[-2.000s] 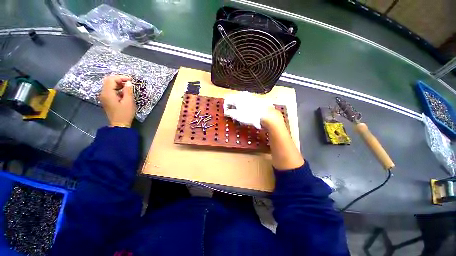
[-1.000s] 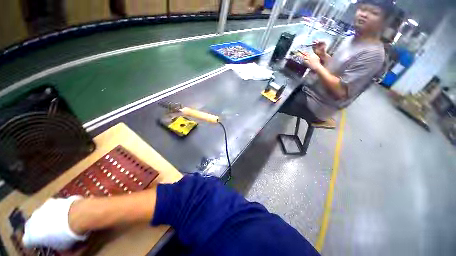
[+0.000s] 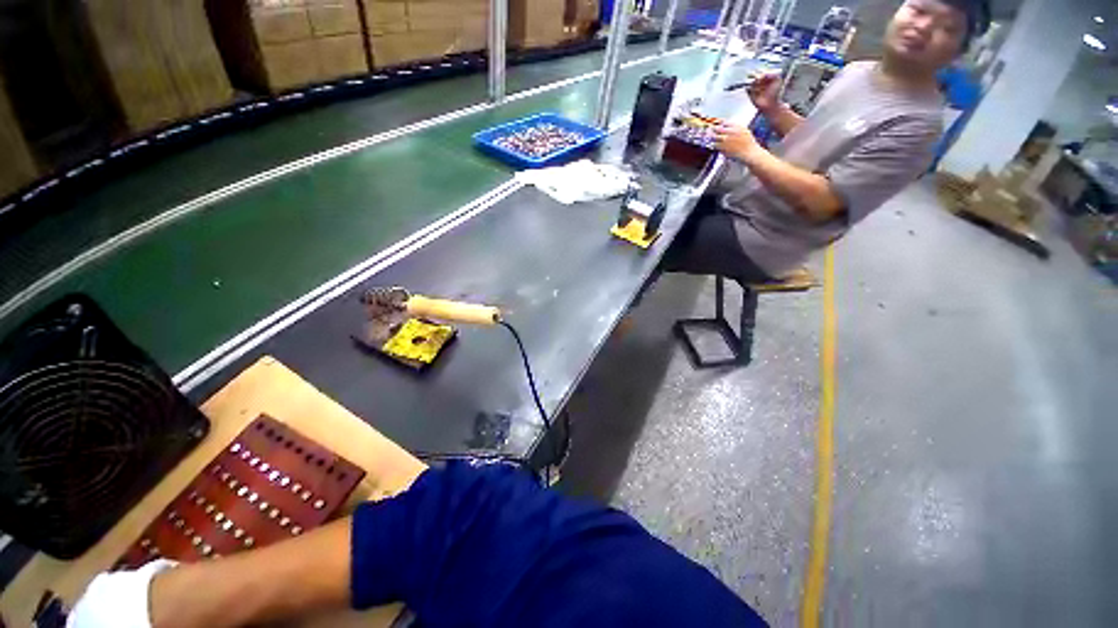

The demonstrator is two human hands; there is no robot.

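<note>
The reddish-brown jig [image 3: 251, 497] lies on the tan board [image 3: 288, 393] at the lower left, with rows of silvery dots in its holes and a row of dark holes along its far edge. My right hand [image 3: 117, 601], in a white glove, is at the jig's near left end, cut off by the bottom edge. Its fingers are out of the picture, so what it holds does not show. My forearm covers the jig's near side. My left hand is not in view.
A black fan [image 3: 86, 429] stands behind the board. A soldering iron [image 3: 454, 309] rests on its yellow and black stand [image 3: 419, 344], its cord over the bench edge. Farther are a blue tray [image 3: 539, 140], a solder reel [image 3: 639, 218] and a seated person [image 3: 846, 147] holding something.
The view has swung right, so my left hand and the parts bag have left the picture. Since the last frame, my gloved hand has slipped lower, partly out of view.
</note>
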